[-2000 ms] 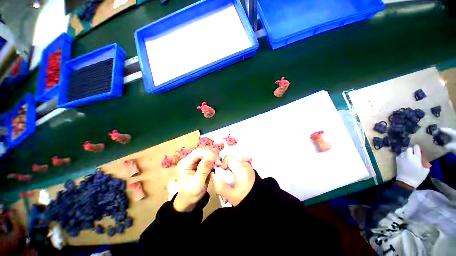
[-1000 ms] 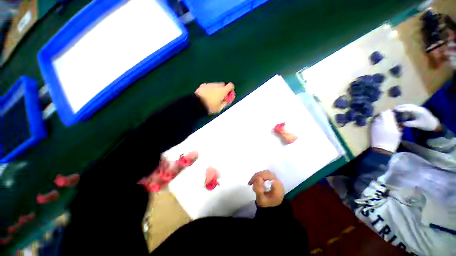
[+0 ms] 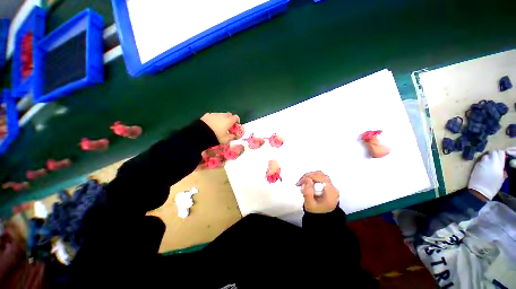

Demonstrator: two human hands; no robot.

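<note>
My left hand (image 3: 219, 125) is at the paper's upper left corner, its fingers closed around a pink-topped figurine body (image 3: 236, 131), mostly covered by the hand. Several more pink-topped bodies (image 3: 232, 151) lie in a cluster beside and below it. My right hand (image 3: 319, 193) is fisted around a white glue bottle (image 3: 319, 187), mostly hidden in the fist, over the paper's lower edge. One body with a pink-red top (image 3: 273, 171) lies between my hands. Another (image 3: 375, 144) lies at the right on the white paper (image 3: 334, 124).
A crumpled white tissue (image 3: 184, 201) lies on the cardboard (image 3: 212, 217). Navy parts (image 3: 76, 211) are heaped at left, partly behind my sleeve. The green belt (image 3: 186, 93) carries several bodies. Blue trays (image 3: 136, 53) stand beyond. At right, a neighbour's gloved hand (image 3: 487, 174) is beside navy parts (image 3: 481, 125).
My left hand has moved from over the belt back to the cluster at the paper's corner. My right hand stays fisted over the paper, apart from the left. The camera view has shifted.
</note>
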